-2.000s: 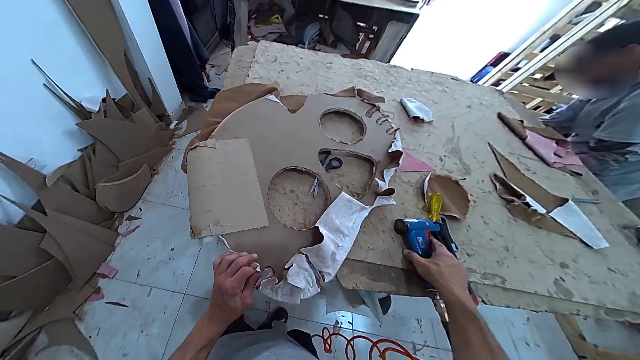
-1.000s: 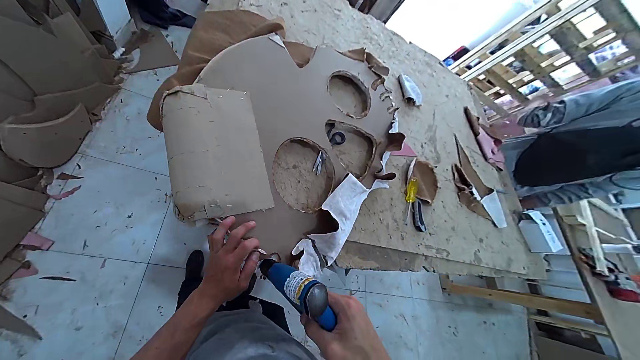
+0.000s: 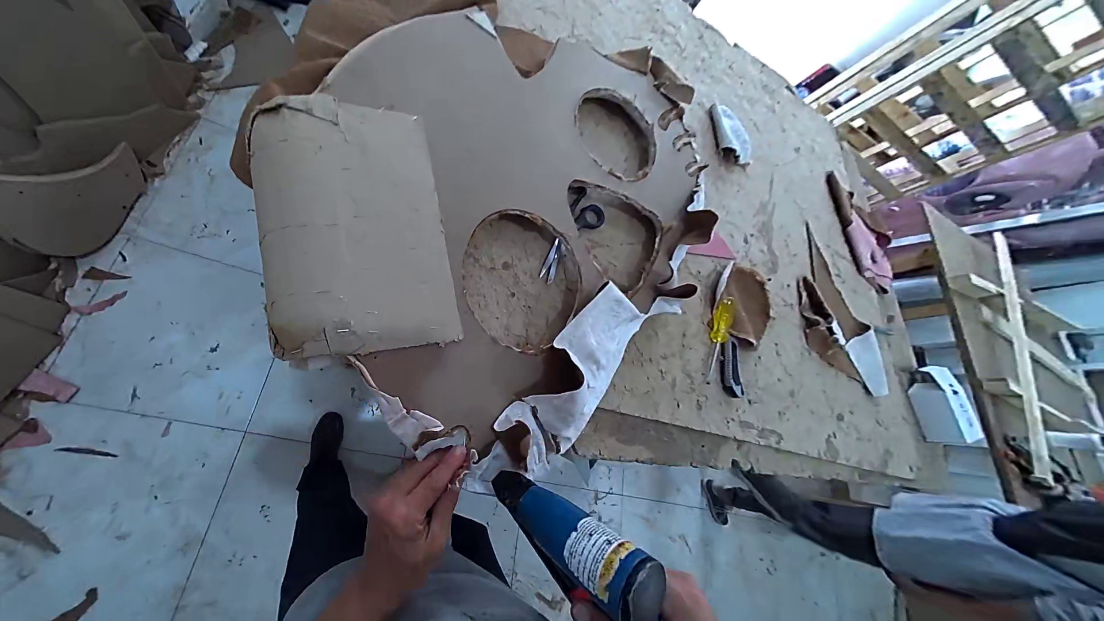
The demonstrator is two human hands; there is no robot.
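Note:
With its fingers closed on the fabric edge (image 3: 444,442), my left hand (image 3: 410,509) is at the lower edge of a skull-like cardboard panel (image 3: 509,129) with cut-out openings. My right hand (image 3: 681,597) holds a blue pneumatic stapler (image 3: 569,539), its nose just right of my left fingers, beside the loose white-backed fabric (image 3: 595,345). A padded cardboard piece (image 3: 354,233) lies on the panel's left side. Scissors (image 3: 552,260) and a black roll (image 3: 590,216) show through the openings. A yellow-handled screwdriver (image 3: 721,321) and a black utility knife (image 3: 731,369) lie right of the panel.
The panel lies on a worn wooden table (image 3: 776,431). Fabric scraps (image 3: 865,358) lie toward its right. Cardboard pieces (image 3: 65,207) stand at the left over a littered tiled floor (image 3: 172,328). Another person (image 3: 940,535) is at the lower right, near a wooden frame (image 3: 1000,362).
My right hand has brought the blue tool from the tabletop to the panel's lower edge, beside my left hand. The other person has moved. The view has shifted and tilted.

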